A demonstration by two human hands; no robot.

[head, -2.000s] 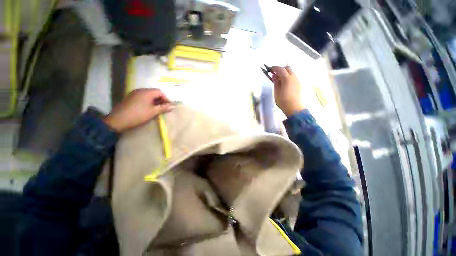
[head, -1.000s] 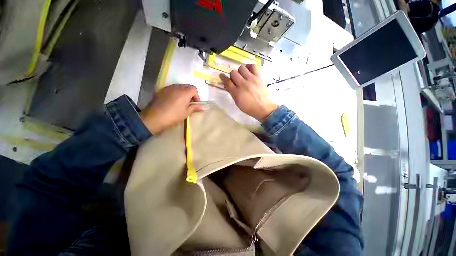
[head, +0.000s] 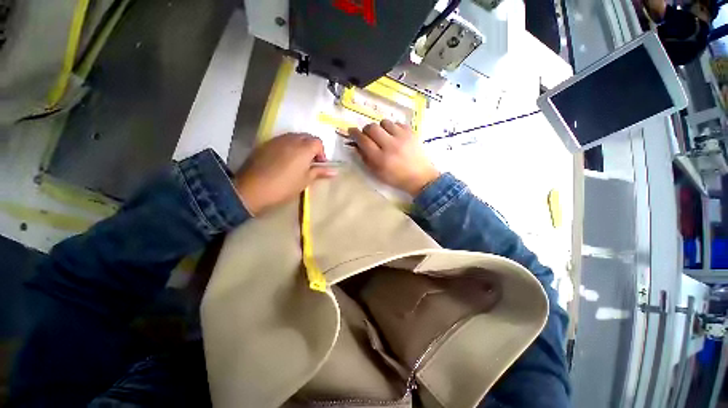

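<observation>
The beige bag body (head: 375,227) lies open towards me, with a yellow binding strip (head: 309,239) along its seam and a zipper (head: 431,347) inside the opening. My left hand (head: 281,171) pinches the bag's far flattened end between thumb and fingers. My right hand (head: 395,155) is just right of that end, fingers curled, with a small dark tool (head: 349,141) showing at the fingertips; most of it is hidden. The yellow clamp frame (head: 387,102) lies just beyond my right hand, under the dark machine head (head: 347,40).
A grey-white framed screen (head: 613,92) stands at the right, with a thin black cable (head: 483,127) running left. A small yellow piece (head: 555,209) lies on the white table (head: 503,187). Grey-beige pieces with yellow edges (head: 40,56) lie at far left. Metal rails run down the right side.
My right hand has come from further right on the table to beside the bag end, with the dark tool. My left hand still pinches the bag. The view has shifted; the last second shows little change.
</observation>
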